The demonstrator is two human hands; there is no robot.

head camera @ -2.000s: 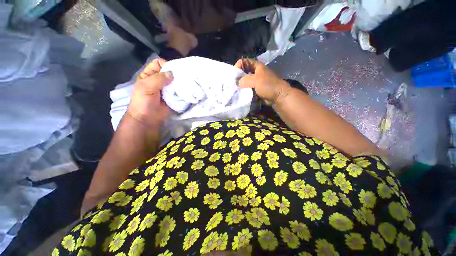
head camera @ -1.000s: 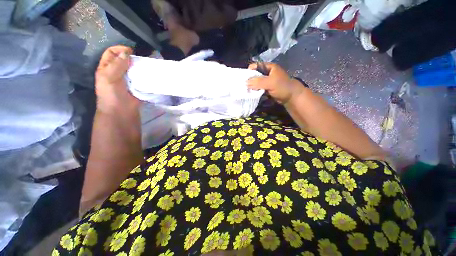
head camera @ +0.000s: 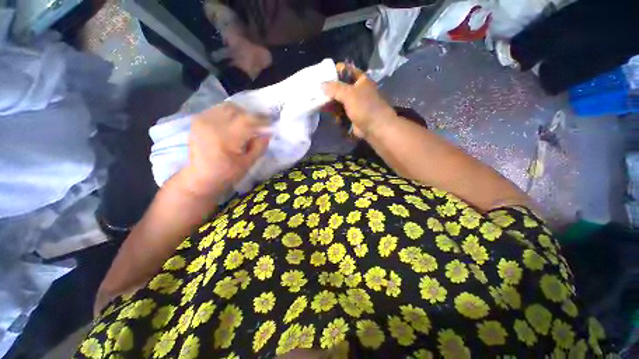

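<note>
A white garment [head camera: 298, 87] lies over my lap, its upper edge raised and slanting up to the right. My right hand [head camera: 359, 102] grips the raised corner of the garment between thumb and fingers. A small dark thing, likely thread snips [head camera: 344, 72], shows partly in the same hand. My left hand [head camera: 228, 144] is motion-blurred and lies over the garment's left part, fingers bent; whether it grips the cloth is unclear. More folded white cloth [head camera: 168, 148] shows beyond my left hand.
A large heap of white garments [head camera: 49, 151] is at the left. Metal table legs [head camera: 175, 38] stand ahead. A blue basket [head camera: 599, 93] and dark cloth [head camera: 574, 42] are at the upper right. The grey floor [head camera: 476, 91] is littered with scraps. Part of another person [head camera: 245, 52] shows ahead.
The band stretched wide between my hands one second ago is slack. My left hand has moved right and down, over the cloth. My right hand has moved slightly left and up with the garment's edge.
</note>
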